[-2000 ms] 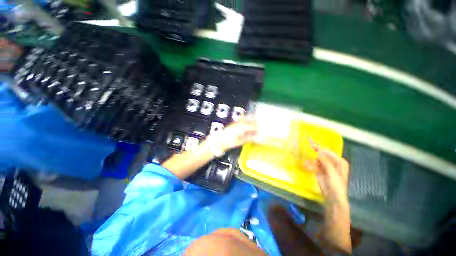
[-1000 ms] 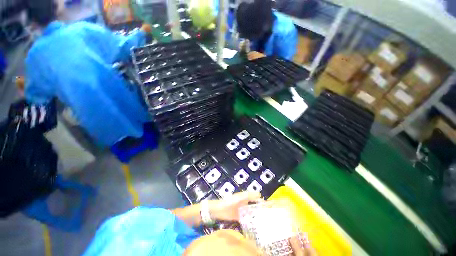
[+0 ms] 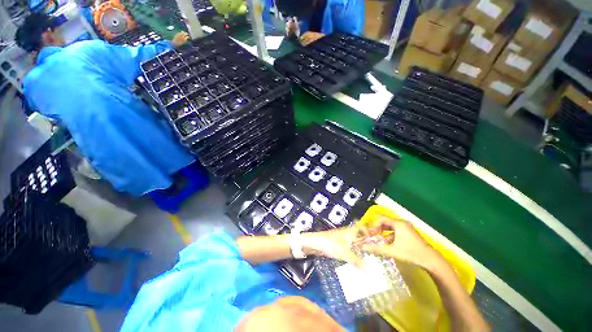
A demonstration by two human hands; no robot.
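A clear blister tray (image 3: 394,285) with a white label (image 3: 363,277) on it lies over the left part of the yellow plastic bin (image 3: 459,259). My left hand (image 3: 334,244) is at the tray's upper edge, fingers against it. My right hand (image 3: 406,243) reaches over the bin, its fingertips meeting the left fingers at the tray's top corner. What is between the fingertips is too small to tell. Left of the bin, a black component tray (image 3: 363,155) holds several small white-silver square pieces (image 3: 334,184) with dark centres.
A tall black tray stack (image 3: 250,139) stands at the left. More black trays (image 3: 431,110) lie on the green belt (image 3: 519,227). A person in a blue smock (image 3: 104,110) is at the left, another (image 3: 344,16) across the line. Cardboard boxes (image 3: 474,45) stand behind.
The view has shifted, showing more of the bin. My right hand has moved up from the clear tray's lower edge to its top corner, beside my left hand. The white label now shows clearly.
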